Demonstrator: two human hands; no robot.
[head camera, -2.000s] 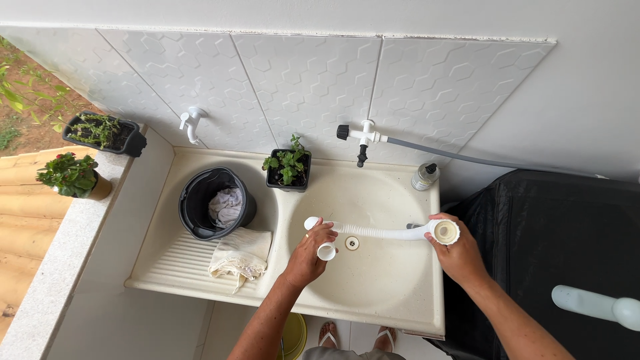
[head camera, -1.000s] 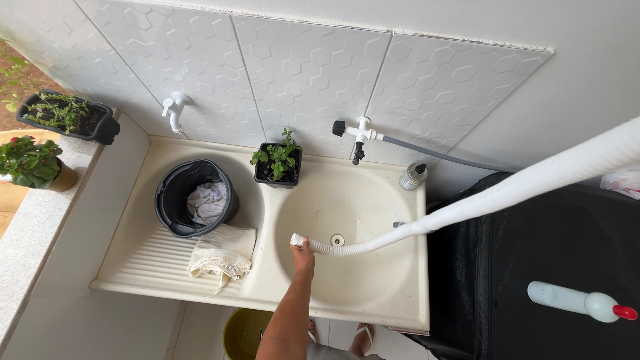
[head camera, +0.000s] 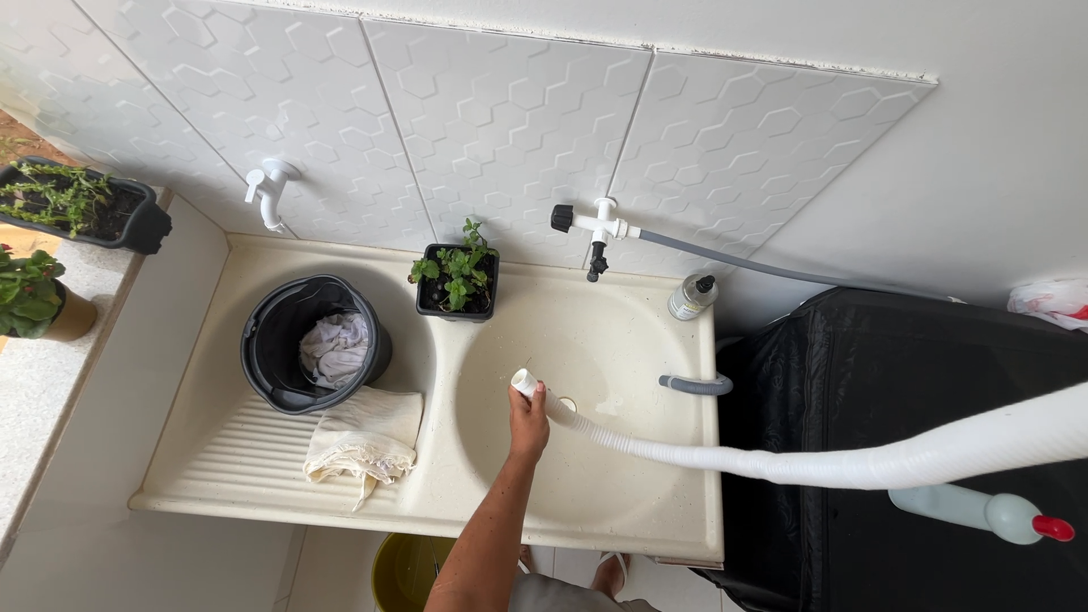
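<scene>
My left hand (head camera: 529, 418) is closed around a white corrugated drain hose (head camera: 663, 450), just below its open end, over the round basin of a cream laundry sink (head camera: 704, 510). From there the hose runs right across the sink's rim, above a black-covered appliance, and out of the right edge of view. My right hand is out of view. A drain opening (head camera: 568, 405) shows behind the hose near my left hand. The end of a gray corrugated hose (head camera: 695, 385) hooks over the basin's right rim.
Left, a dark bucket (head camera: 255, 340) holds cloths beside a cream cloth (head camera: 365, 433). A potted plant (head camera: 457, 280), a soap bottle (head camera: 693, 297) and a wall tap (head camera: 600, 228) line the back. A bottle with a red cap (head camera: 960, 510) lies on the black cover (head camera: 858, 365).
Two seconds ago both hands held a short white hose with fittings over the basin. Now a long white hose stretches out to the right and my right hand has left the view.
</scene>
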